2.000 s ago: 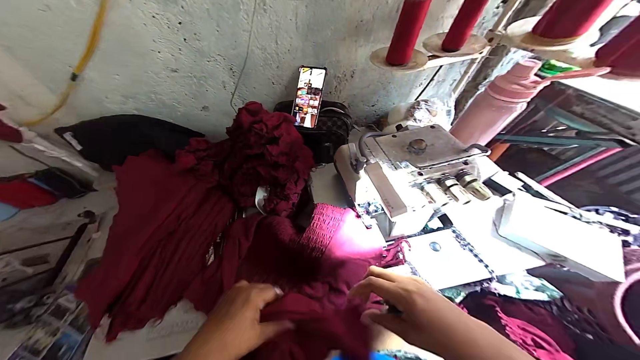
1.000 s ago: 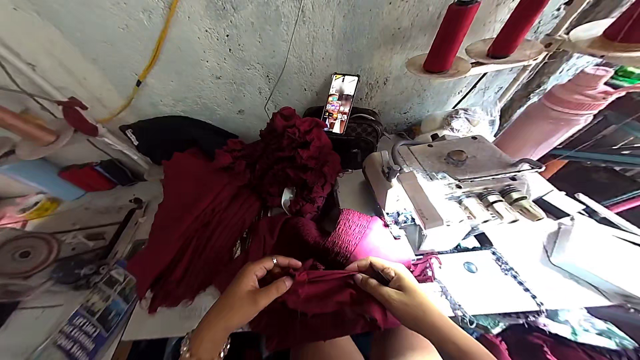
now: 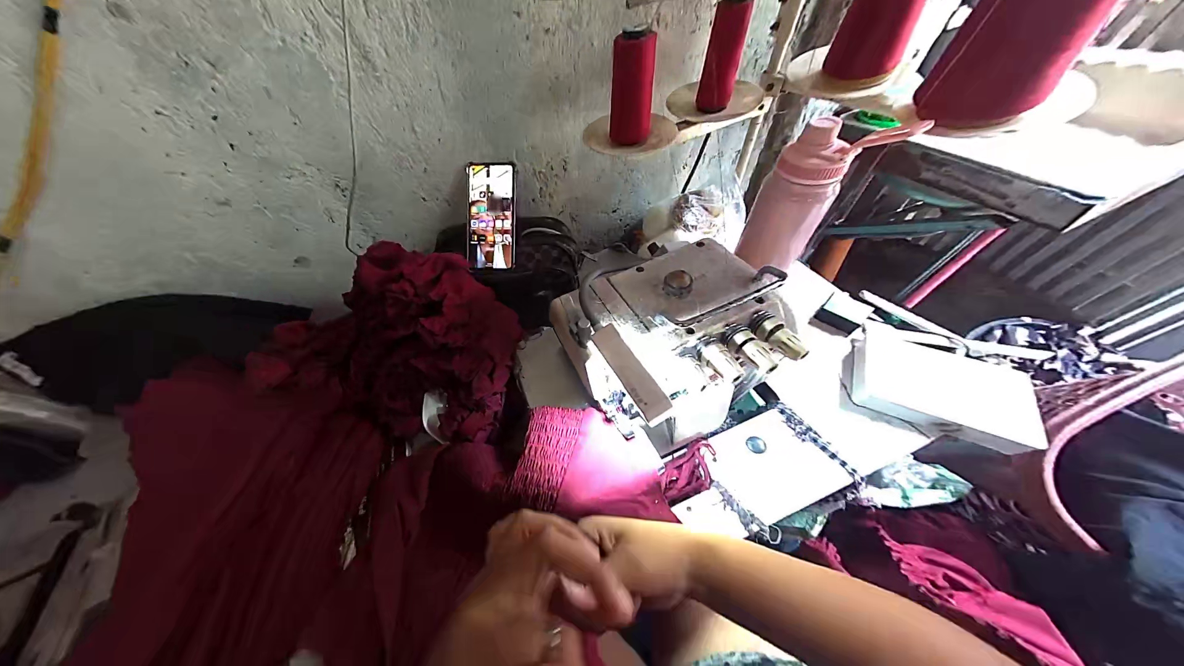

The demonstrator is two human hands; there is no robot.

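My left hand [image 3: 546, 587], blurred, and my right hand [image 3: 638, 555] are close together at the bottom centre, fingers bent and overlapping. They are over the near edge of the maroon garment [image 3: 435, 536]; whether cloth is pinched between them cannot be made out. The garment's shirred panel [image 3: 548, 449] lies beside the needle area of the overlock sewing machine [image 3: 675, 324], under its bright lamp light. A gathered heap of maroon ruffled fabric [image 3: 430, 324] rests left of the machine, and pleated maroon cloth [image 3: 250, 499] spreads over the left side.
Behind the machine, a lit phone [image 3: 491, 217] leans on a dark bag [image 3: 546, 254] by the wall. Red thread cones [image 3: 633, 88] stand on a rack above. A pink bottle [image 3: 795, 199] is at the back right, a white box [image 3: 943, 384] and a pink-rimmed basket [image 3: 1064, 453] at the right.
A second ago my hands were apart, holding a maroon edge between them; now they are drawn together with the fingers overlapping. The view has shifted to the right.
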